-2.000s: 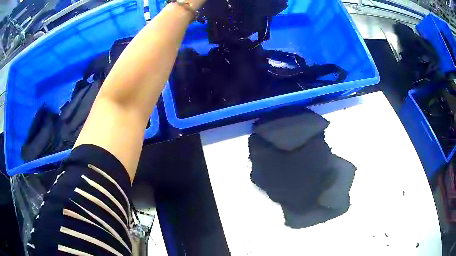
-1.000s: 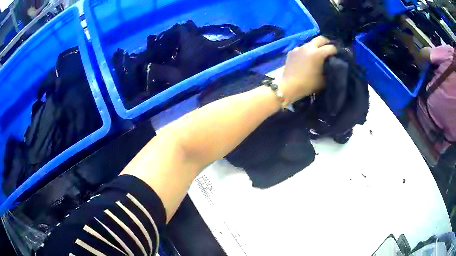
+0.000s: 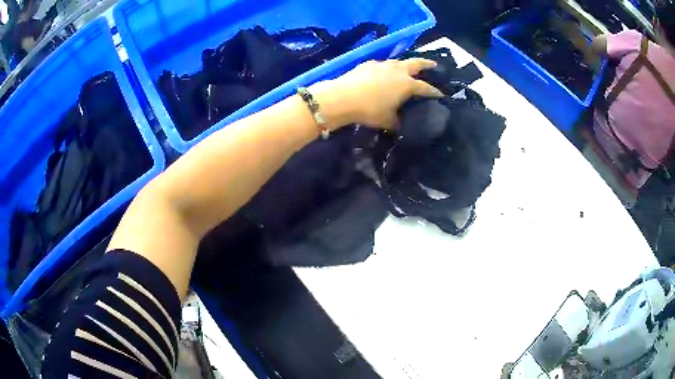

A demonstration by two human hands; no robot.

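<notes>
My left hand reaches in from the left, its fingers apart over the top of a dark pile of zippered pieces. The pile lies on the white table with loops and curved edges showing. Its underside is hidden. Flat black cut panels lie left of the pile, partly under my forearm, and overlap the table's left edge. My thumb is not clearly visible. My right hand is not in view.
Two blue bins with black pieces stand at the upper left, one behind my arm and one further left. A white sewing machine is at lower right. A person in pink is beside another blue bin at upper right.
My left hand went from the bin to the table with the dark pieces, then moved left. The pile now lies spread beside the panels, and its fingers have loosened. The panels have shifted left.
</notes>
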